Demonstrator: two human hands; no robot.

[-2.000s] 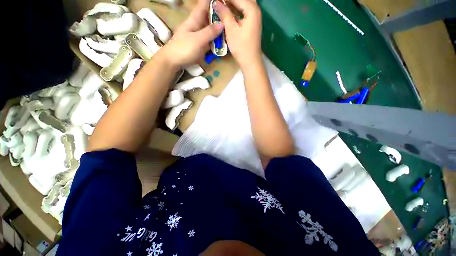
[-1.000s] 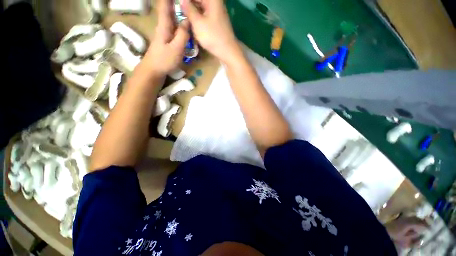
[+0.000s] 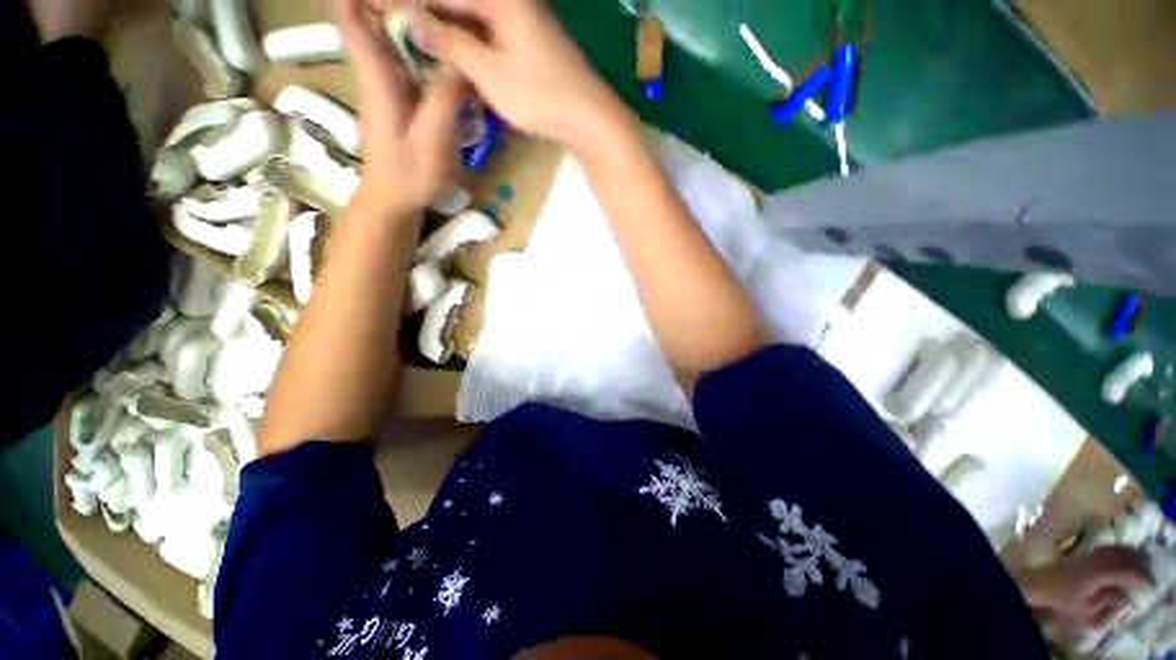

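Observation:
My left hand and my right hand are close together at the top of the view. They hold a small housing between them, mostly hidden by the fingers and blurred. A blue battery cell lies on the tan bench just beside my left hand. White housing shells lie heaped to the left of my hands, and a few more lie below them.
Shells fill a cardboard box at left. Wired blue batteries lie on the green belt. A white ribbed sheet is near my lap. A grey frame post crosses at right. Another person's hand is lower right; a dark sleeve is left.
The view has shifted, so the belt batteries appear higher and further left. My hands have tilted the housing, and less of it shows than before.

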